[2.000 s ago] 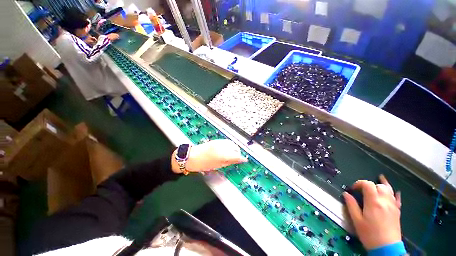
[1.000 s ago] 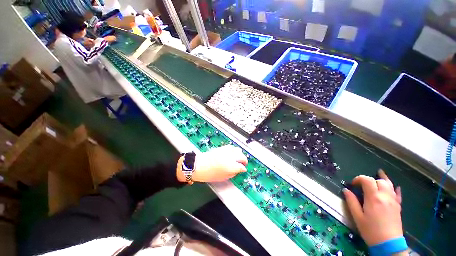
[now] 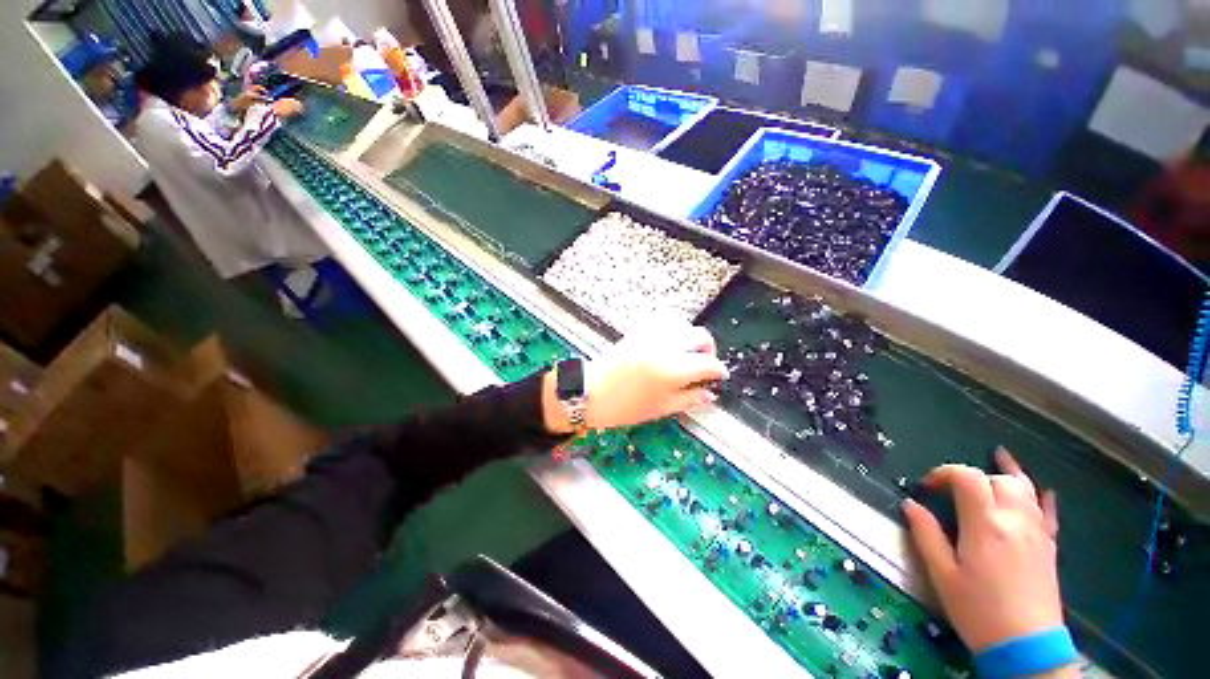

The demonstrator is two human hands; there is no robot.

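Note:
Green circuit boards (image 3: 743, 544) dotted with small parts lie in the long conveyor rail (image 3: 796, 484). My left hand (image 3: 657, 375), with a watch and bracelet, reaches across the rail. Its fingertips are at the left edge of the loose heap of black components (image 3: 816, 378); whether they grip one is hidden. My right hand (image 3: 989, 551), with a light blue wrist strap (image 3: 1026, 654), rests at the rail's far edge, right of the heap. Its fingers are bent and spread, with something dark under them; whether it is held is unclear. Pale components (image 3: 637, 272) fill a shallow dark tray.
A blue bin (image 3: 916, 199) of black parts stands on the white ledge (image 3: 982, 299) behind, beside flat black trays (image 3: 1115, 279). A coiled blue cord (image 3: 1194, 385) hangs at right. A seated person (image 3: 212, 173) is upper left. Cartons (image 3: 80, 378) stand at left.
My left hand has moved from over the circuit boards across the rail, up and right, to the edge of the black heap. My right hand has stayed nearly in place.

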